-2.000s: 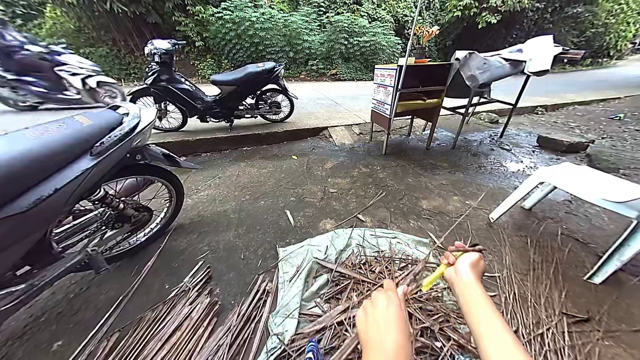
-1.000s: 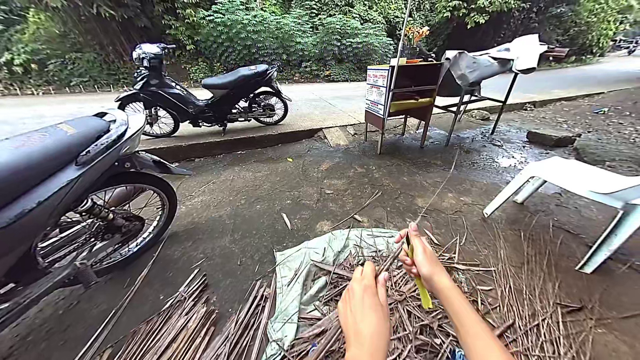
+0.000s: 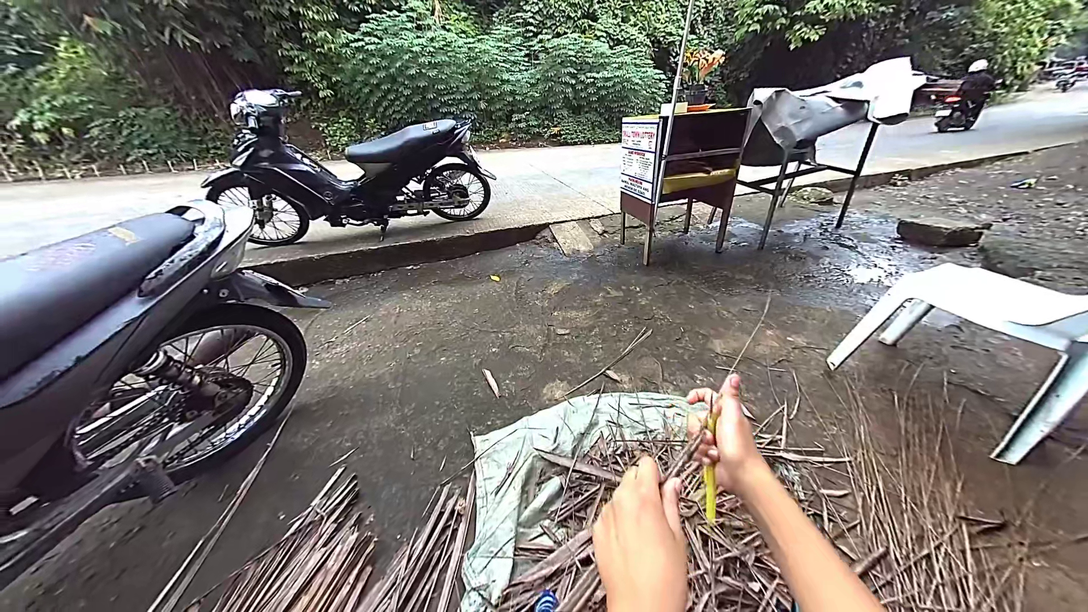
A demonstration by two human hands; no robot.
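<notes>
My left hand [image 3: 642, 535] is closed on a dry brown palm leaf strip [image 3: 682, 457] that runs up toward my right hand. My right hand [image 3: 727, 433] grips a yellow-handled tool [image 3: 711, 489], perhaps a knife; its blade is not plain to see. From the top of that hand a thin stick [image 3: 755, 333] points up and away. Below both hands, dry leaf scraps [image 3: 722, 561] lie heaped on a pale green sack [image 3: 510, 493]. Bundles of dry leaf strips [image 3: 314, 552] lie left of the sack, and thin sticks [image 3: 901, 493] are spread at its right.
A motorcycle [image 3: 195, 357] stands close at the left, another motorcycle [image 3: 357, 170] by the road. A white plastic chair [image 3: 994, 297] is at the right. Beyond are a wooden stand [image 3: 680, 170] and a covered rack [image 3: 807, 127]. A rider [image 3: 976, 89] is on the far road.
The yellow tool, slanted between my hands two seconds ago, now hangs nearly upright below my right hand. The motorbike passing at the far left is gone from view, and a rider shows at the far right.
</notes>
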